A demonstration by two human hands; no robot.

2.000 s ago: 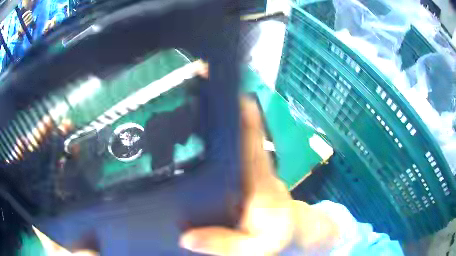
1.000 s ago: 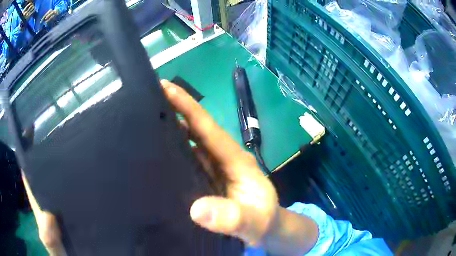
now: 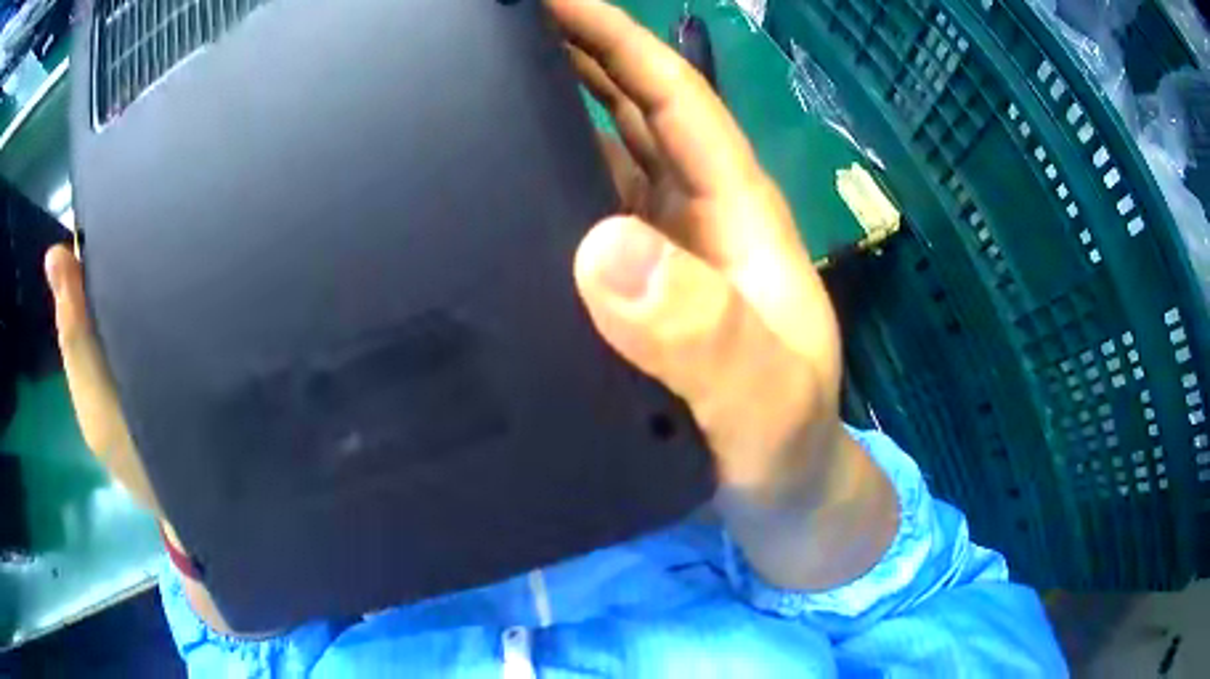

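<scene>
A large black plastic housing (image 3: pixel 358 265) is held up close to the camera, its flat face towards me. A slatted grille area (image 3: pixel 159 47) shows at its top left, and small dark holes show near its right edge. My right hand (image 3: pixel 730 265) grips the housing's right edge, thumb on the face and fingers along the side. My left hand (image 3: pixel 96 378) holds the left edge, mostly hidden behind the housing. Part of an electric screwdriver (image 3: pixel 694 48) lies on the bench at the top.
The green bench top (image 3: pixel 783 146) shows behind my right hand, with a pale yellow block (image 3: pixel 868 202) at its edge. Large green perforated crates (image 3: pixel 1022 265) stand at the right, with clear plastic bags (image 3: pixel 1174 126) at the far right. Another green surface (image 3: pixel 60 511) shows at the left.
The housing has turned and tilted, and its flat face now fills more of the view. The open window seen earlier no longer shows; a slatted area shows at top left. Both hands still hold the housing.
</scene>
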